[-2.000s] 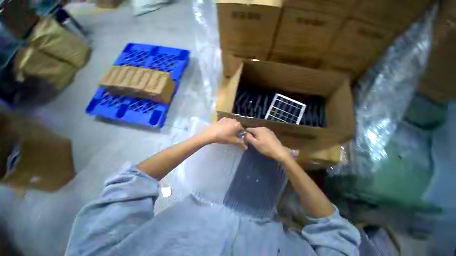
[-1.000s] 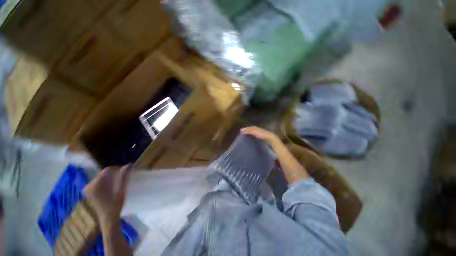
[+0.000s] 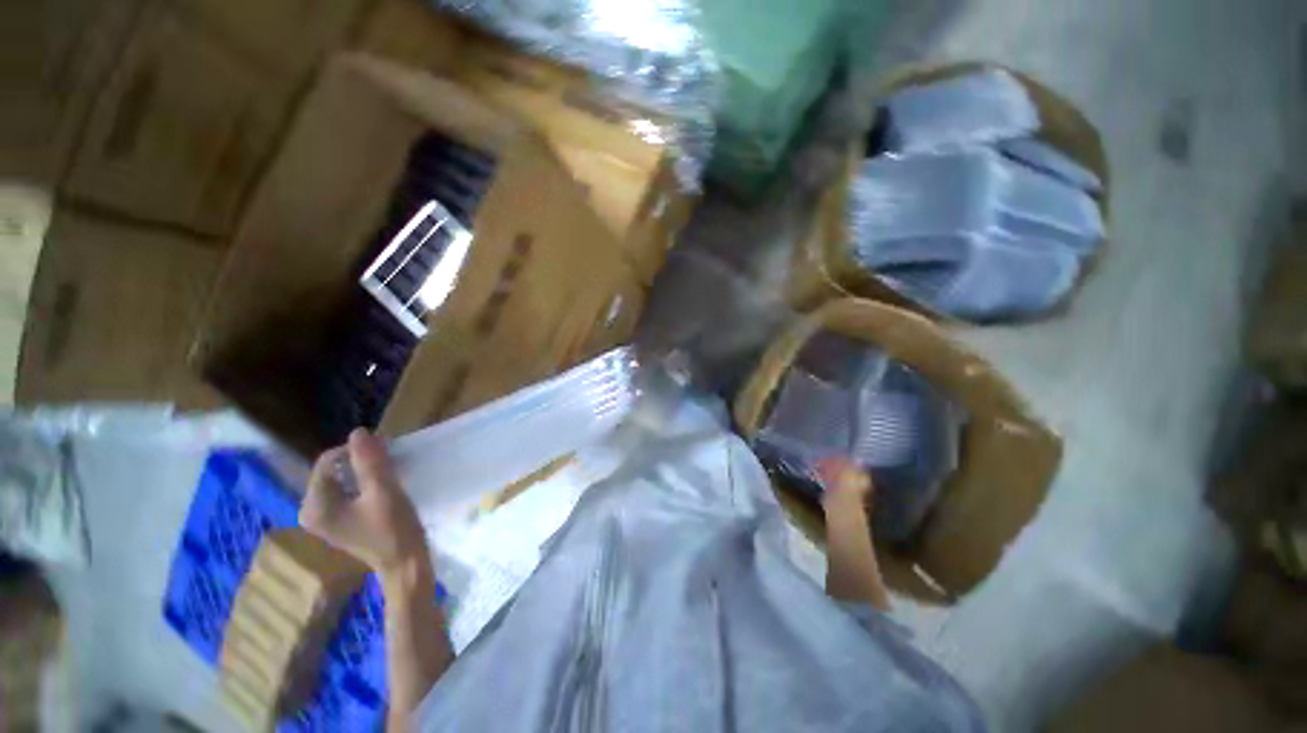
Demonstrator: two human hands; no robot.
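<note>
My left hand (image 3: 358, 504) is closed on the end of clear-white air-column bags (image 3: 523, 427), stretched from it toward my body. My right hand (image 3: 849, 494) is at the near edge of a grey bagged panel (image 3: 824, 418) inside the lower receiving carton (image 3: 1003, 494); its fingertips are blurred but look closed on the edge. An open carton of panels (image 3: 538, 272) stands at the upper left, with dark panel edges inside. One solar panel (image 3: 419, 269) lies tilted on top of them, its white grid lines showing.
A second receiving carton (image 3: 831, 258) holds grey-white ribbed packs behind the lower one. Stacked cartons (image 3: 115, 308) stand at the left. A blue pallet (image 3: 215, 537) with small cartons (image 3: 280, 630) is at the lower left. Shiny stretch wrap (image 3: 631, 36) and a green bundle (image 3: 774, 72) are at the top.
The view has turned right, toward the receiving cartons. My right hand has carried the grey bagged panel from in front of my body into the lower carton. My left hand still holds the clear-white bags.
</note>
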